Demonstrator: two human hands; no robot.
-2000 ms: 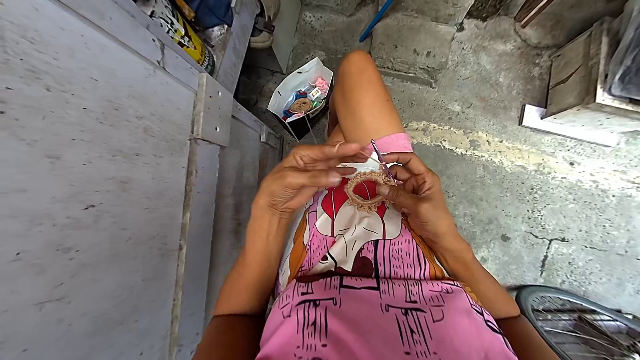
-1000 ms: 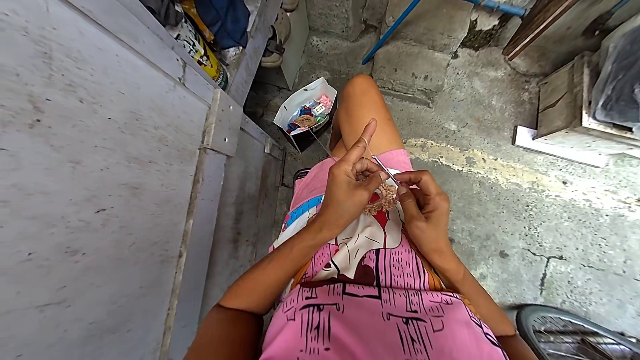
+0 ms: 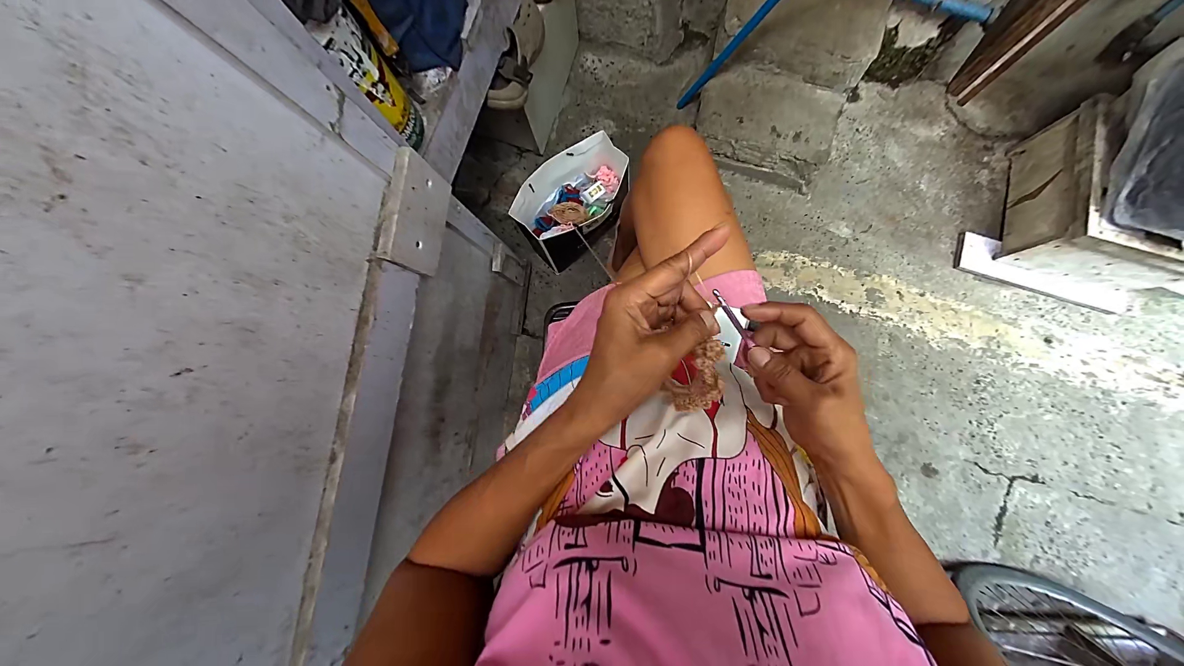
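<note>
My left hand (image 3: 655, 324) pinches the tan crocheted ring (image 3: 698, 384) between thumb and fingers, its index finger raised with yarn over it. The ring hangs above my lap, over the printed pink cloth. In my right hand (image 3: 805, 361) is a slim metal crochet hook (image 3: 729, 313), its tip pointing up and left, close to the left fingertips. A strand of yarn (image 3: 595, 254) runs from near my left hand down to a paper bag (image 3: 546, 180), which holds a tan yarn ball (image 3: 568, 213) and several coloured items.
A worn pale wooden panel (image 3: 185, 324) stands at the left, with shoes (image 3: 516, 60) on a shelf beyond it. A blue pole (image 3: 728, 53) leans ahead. At the right are a wooden box (image 3: 1054, 185) on the concrete floor and a wheel (image 3: 1064, 606) at the lower corner.
Two seconds ago the crocheted ring was spread open between both hands. Now my left hand grips its edge with the index finger raised, and the hook lies just right of the left fingertips.
</note>
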